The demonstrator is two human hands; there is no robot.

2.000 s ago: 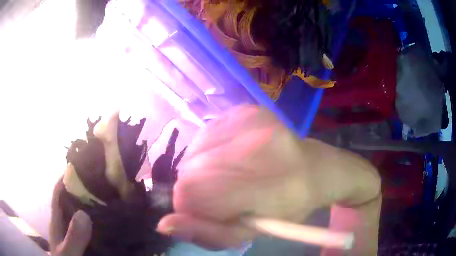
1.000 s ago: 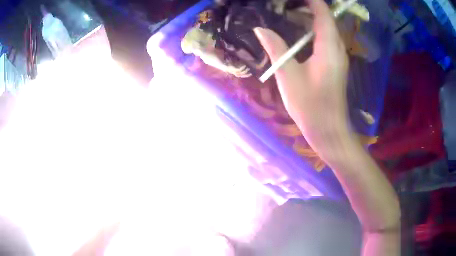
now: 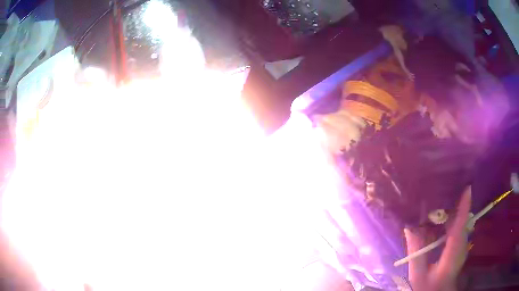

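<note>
My right hand (image 3: 441,258) is low at the right, cut off by the bottom edge. A thin pale stick (image 3: 424,250) with a yellowish tip lies across its raised fingers. Just above the fingertips is a dark, jagged-edged figure part (image 3: 398,165) over the crate; the frame does not show clearly whether the fingers touch it. A small round cream piece (image 3: 438,216) shows at its lower edge. My left hand is not visible; strong glare whites out the left and middle.
The blue-violet crate (image 3: 344,74) stands at the right, with orange-yellow curled parts (image 3: 370,99) inside. A pale flat sheet (image 3: 48,74) shows at the upper left, beside a thin reddish rod (image 3: 119,48). Clear wrap-like material (image 3: 301,14) lies at the top.
The view has shifted. My right hand, earlier over the crate's upper part, now shows low at the right, still with the stick. The jagged dark part now shows above its fingers.
</note>
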